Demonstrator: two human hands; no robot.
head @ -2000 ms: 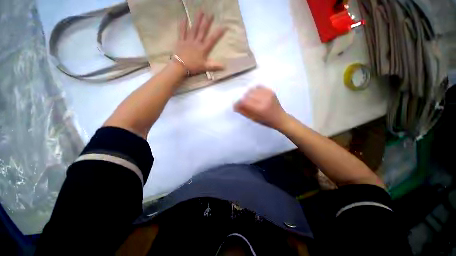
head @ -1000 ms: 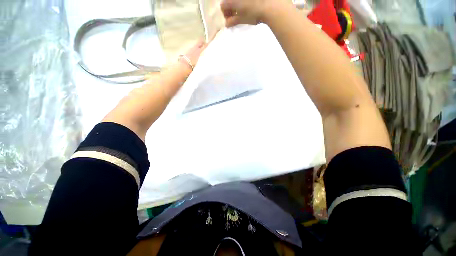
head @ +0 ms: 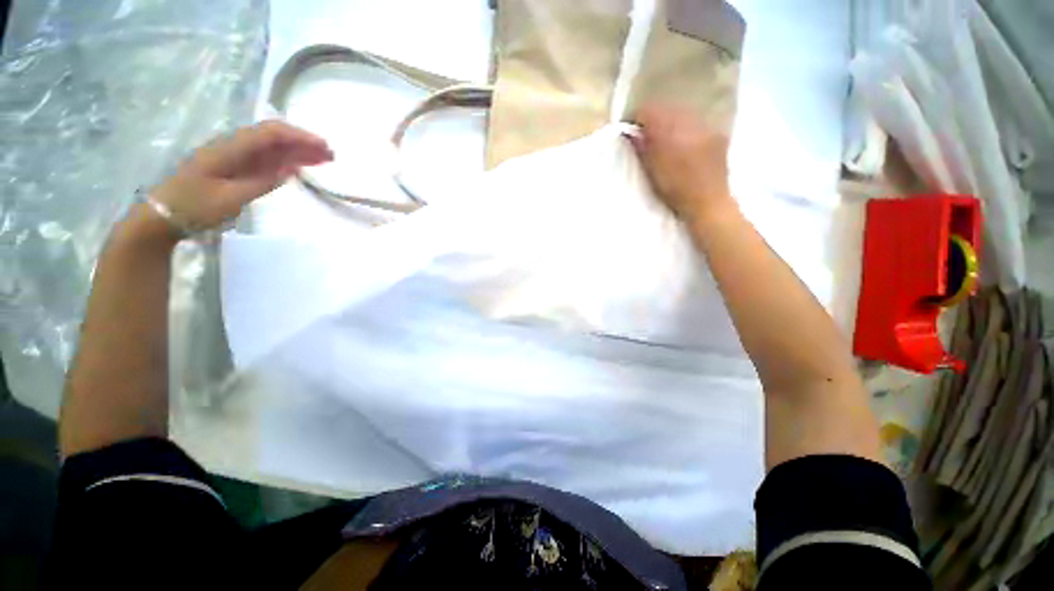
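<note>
The beige tote bag (head: 555, 81) lies flat at the top middle, its long looped handles (head: 335, 58) spread to the left. A thin white wrapping sheet (head: 543, 254) covers the bag's near part. My right hand (head: 684, 156) is on the bag, shut on the gathered edge of the white sheet; its fingertips are partly hidden. My left hand (head: 237, 173) is above the table left of the handles, with nothing seen in it, fingers extended.
Glossy clear poly bags (head: 104, 127) cover the left side. A red tape dispenser (head: 902, 271) stands at the right, beside a stack of tote bags (head: 994, 427). White tubes (head: 948, 104) lie at the far right. The white board's edge (head: 693, 537) is nearest my apron.
The white sheet has been drawn over the bag's near part. My left hand has moved left, off the bag. My right hand now holds the sheet's edge. The view has shifted.
</note>
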